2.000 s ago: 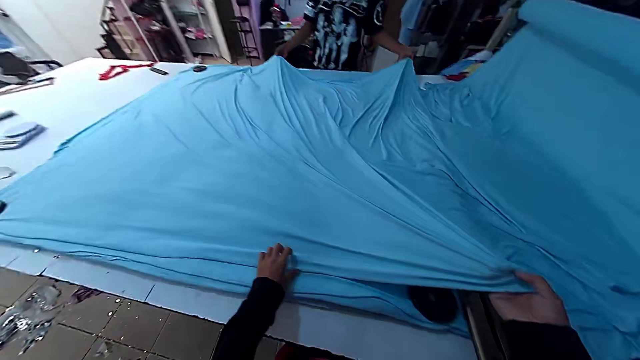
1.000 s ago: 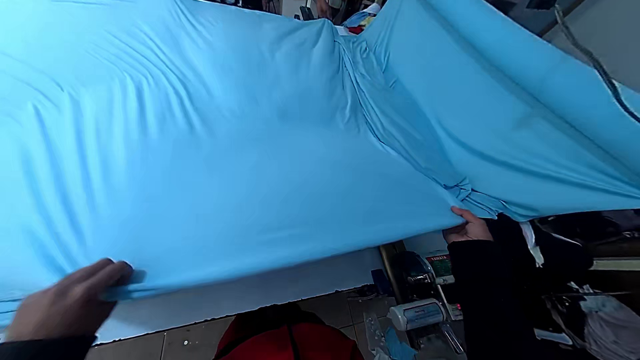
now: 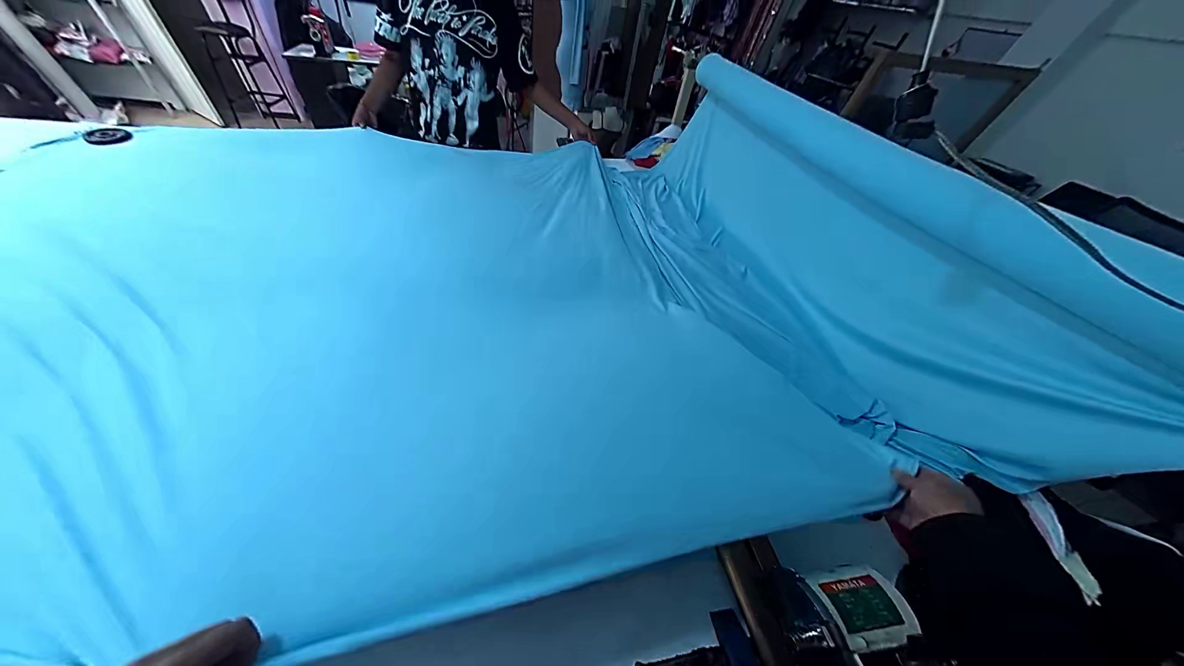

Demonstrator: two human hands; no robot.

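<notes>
Light blue knit fabric (image 3: 444, 370) lies spread over a table, its near edge pulled fairly straight between my hands. At the bottom left, my left hand (image 3: 205, 645) is partly cut off by the frame, its fingers at the fabric's near edge. My right hand (image 3: 932, 499) grips the edge at the lower right, beside a bunched fold (image 3: 879, 430). Across the table a person (image 3: 453, 69) in a black printed shirt holds the far edge with both hands. The fabric roll (image 3: 786, 111) rises at the right, cloth hanging from it. A round black weight (image 3: 107, 136) sits at the far left.
Below my right hand stands a Yamata machine part (image 3: 860, 606) beside a metal post (image 3: 754, 592). A dark cable (image 3: 1045, 213) crosses in front of the roll. A black stool (image 3: 242, 60) and shelves (image 3: 102, 46) stand behind the table. The white tabletop (image 3: 555, 620) shows under the near edge.
Since the oldest frame, the near edge has been drawn out flatter and my hands are farther apart. The wrinkles in the middle have smoothed. The view has turned to the right.
</notes>
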